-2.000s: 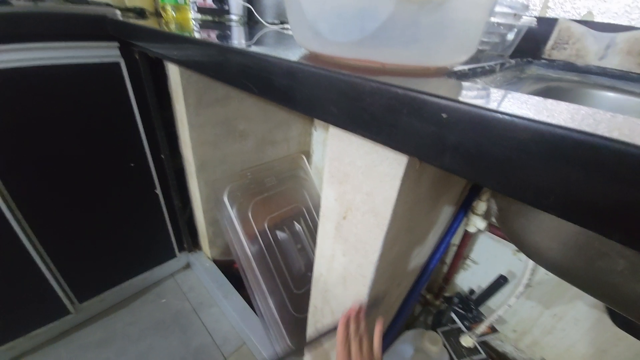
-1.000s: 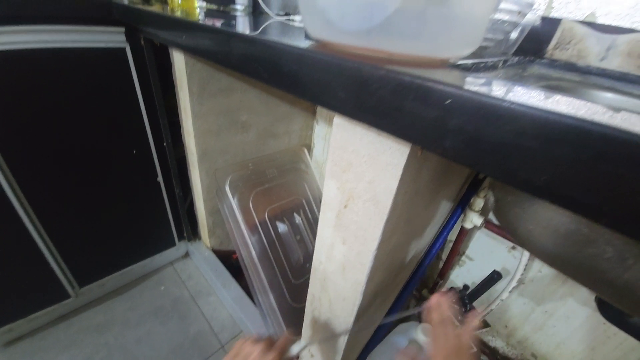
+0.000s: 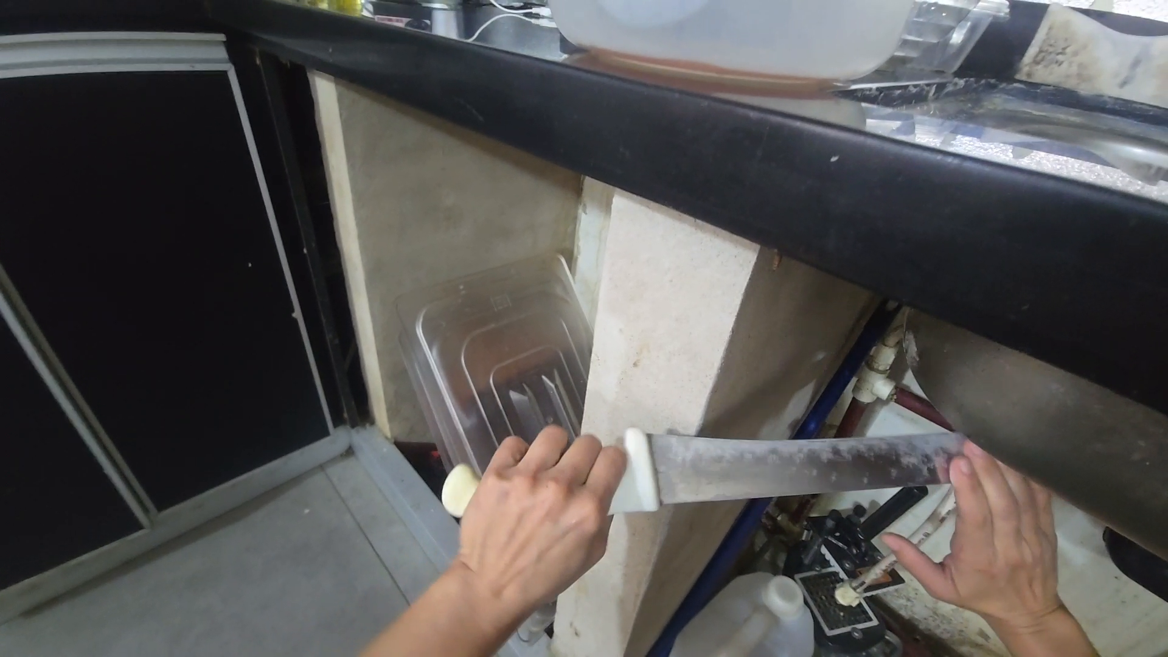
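A large knife with a white handle and a broad, smudged steel blade (image 3: pixel 803 467) lies roughly level across the lower middle of the head view. My left hand (image 3: pixel 547 516) is closed around its handle, the rounded butt showing past the fist. At the blade's far end, the fingertips of my right hand (image 3: pixel 990 534) touch the tip, with the thumb spread apart below. Behind the left hand, a clear plastic lid or container (image 3: pixel 502 356) leans against the pillar.
A black countertop edge (image 3: pixel 639 123) crosses above, bearing a translucent plastic tub (image 3: pixel 739 36). Below are a pale pillar (image 3: pixel 671 310), a blue pipe (image 3: pixel 839 374), a white plastic jug (image 3: pixel 753 620), black equipment (image 3: pixel 844 584) and a metal sink basin (image 3: pixel 1031 411). Black cabinet doors (image 3: pixel 146 274) stand left.
Two seconds ago only one hand showed, low by the pillar. Both hands have come up into view since the last earlier frame, where a thin, blurred object spanned between them; the knife's broad side now shows.
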